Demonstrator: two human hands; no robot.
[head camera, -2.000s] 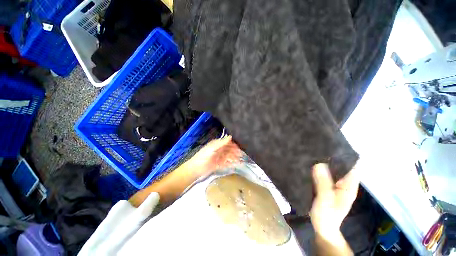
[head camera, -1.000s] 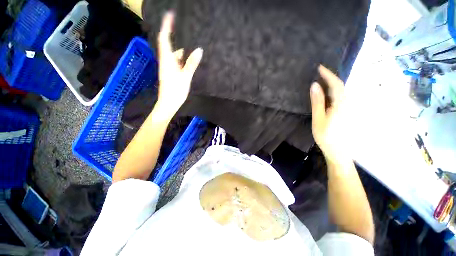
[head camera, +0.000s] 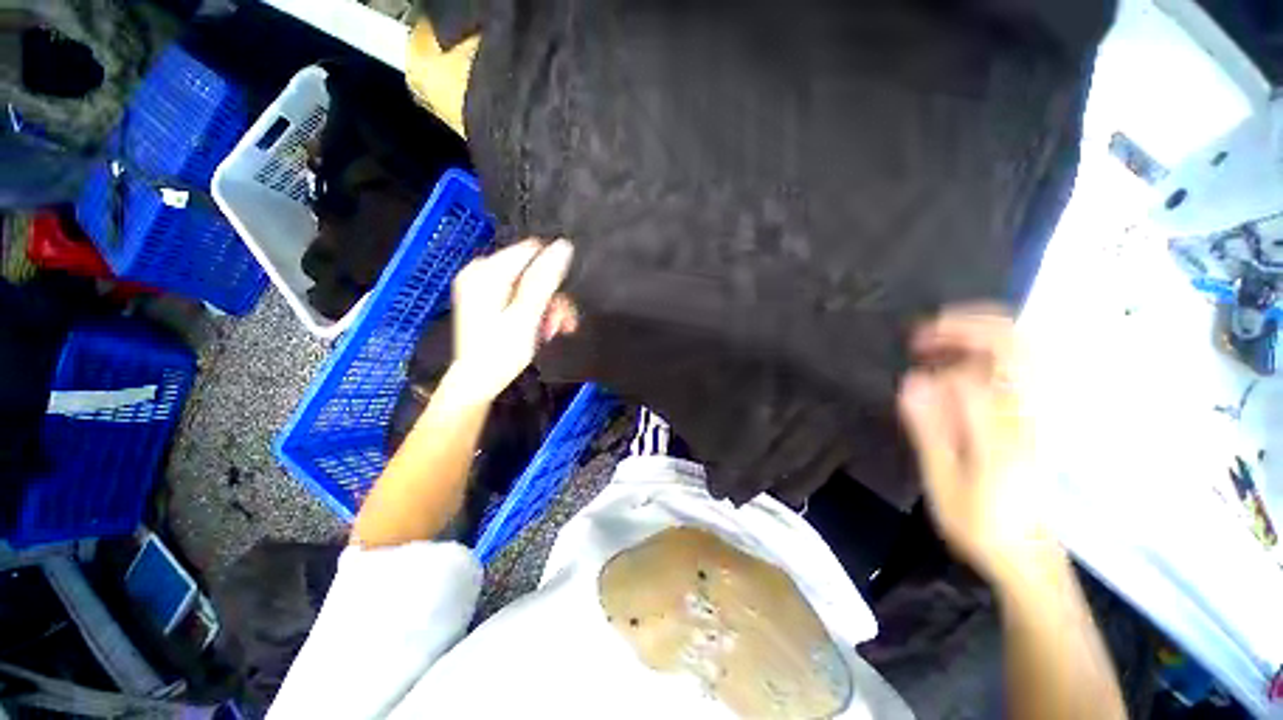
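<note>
A large dark brown-grey garment piece lies spread in front of me, its near edge hanging in folds above my lap. My left hand is at its left near edge, fingers bent and closed on the cloth. My right hand is at its right edge, blurred, with fingers curled; whether it grips the cloth cannot be told.
A blue crate with dark pieces stands at my left, a white basket behind it. More blue crates stand far left on the speckled floor. The white machine table is at right, with sewing machine parts.
The cloth's hanging corner was drawn back and the piece now lies broader across. My left hand came up from my lap to the cloth and has closed on its edge. The view has shifted slightly.
</note>
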